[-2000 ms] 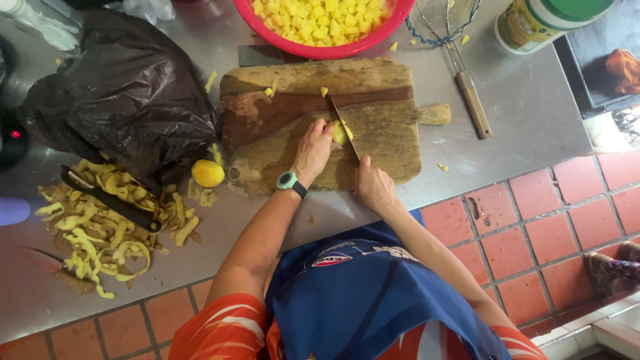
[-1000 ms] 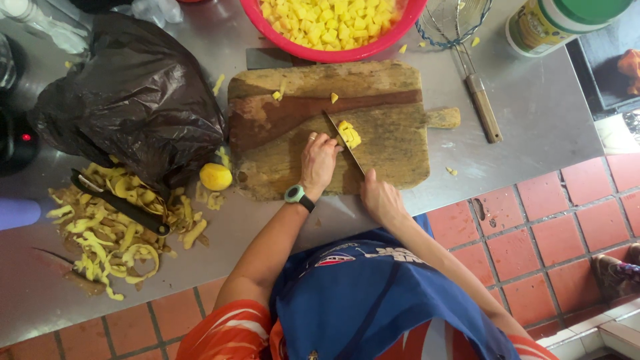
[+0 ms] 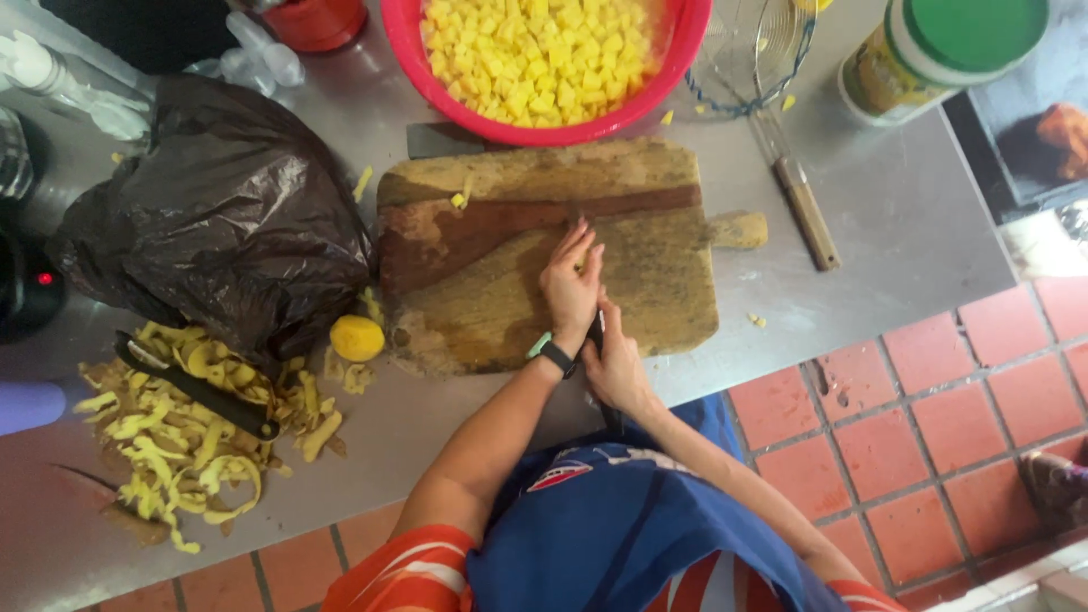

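My right hand [image 3: 614,361] is closed around the black handle of a knife [image 3: 597,333], low on the wooden cutting board [image 3: 476,289]; most of the blade is hidden. My left hand [image 3: 574,285], with a watch at the wrist, is on edge over the board, fingers together, with a little yellow potato showing by its fingers. Whether it grips the potato or the blade cannot be seen. A small potato piece [image 3: 459,201] lies at the board's upper left. Beyond the board stands a pink bowl [image 3: 544,136] of diced potato.
Left of the board are a black plastic bag [image 3: 229,204], a peeled potato [image 3: 357,338] and potato peelings [image 3: 187,442] with a black-handled peeler [image 3: 200,387] on them. To the right are a wire strainer [image 3: 803,208] with a wooden handle and a green-lidded jar [image 3: 901,68]. A shoe [image 3: 1054,489] shows at far right.
The left hand was beside cut potato near the blade and is now turned on edge over the board's middle. The right hand and knife handle have moved closer to the left wrist.
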